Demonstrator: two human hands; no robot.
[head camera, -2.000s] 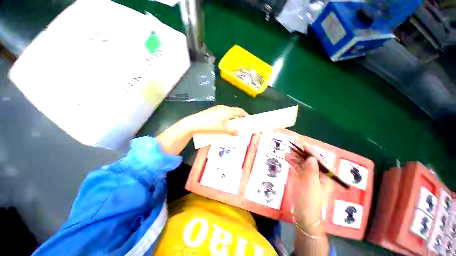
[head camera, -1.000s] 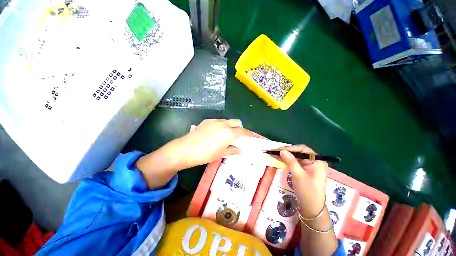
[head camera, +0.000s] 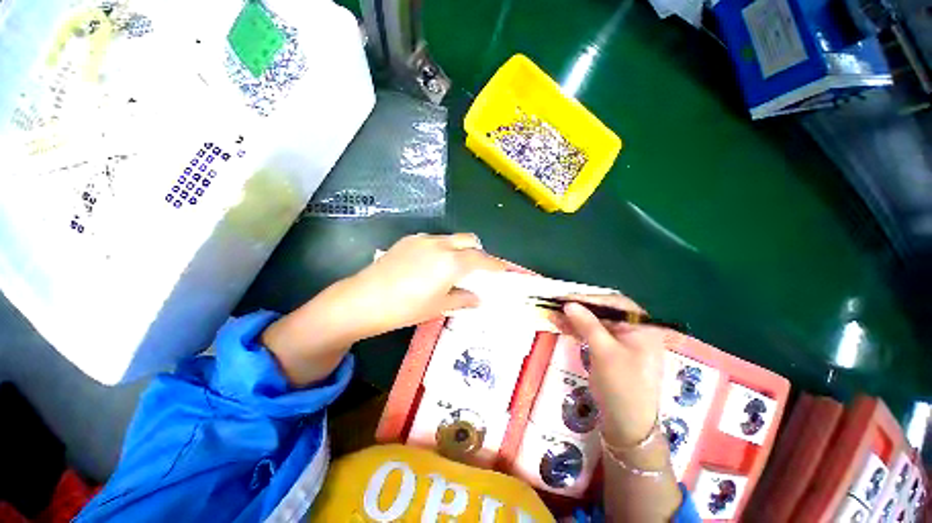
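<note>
My left hand (head camera: 414, 283) holds a white strip (head camera: 509, 290) over the top edge of the pink foam tray (head camera: 523, 392). My right hand (head camera: 625, 352) holds dark tweezers (head camera: 603, 311) like a pencil. The tweezer tips lie at the strip, to the right of my left fingers; whether they grip anything is too small to tell. White square units with round mechanisms, such as a unit (head camera: 461, 433) at the lower left, sit in the tray pockets. My right hand and wrist hide part of the tray.
A white box (head camera: 153, 235) with a green piece (head camera: 255, 39) and rows of small black pads is at left. A clear plastic bag (head camera: 380, 163) lies beside it. A yellow bin (head camera: 542, 136) holds small metal parts. Stacked pink trays (head camera: 814, 456) stand at right, a blue device (head camera: 792, 51) top right.
Since two seconds ago, the view has come closer to the bench. The tweezers have moved left from over the tray units to the strip. Over the last second my hands have barely moved.
</note>
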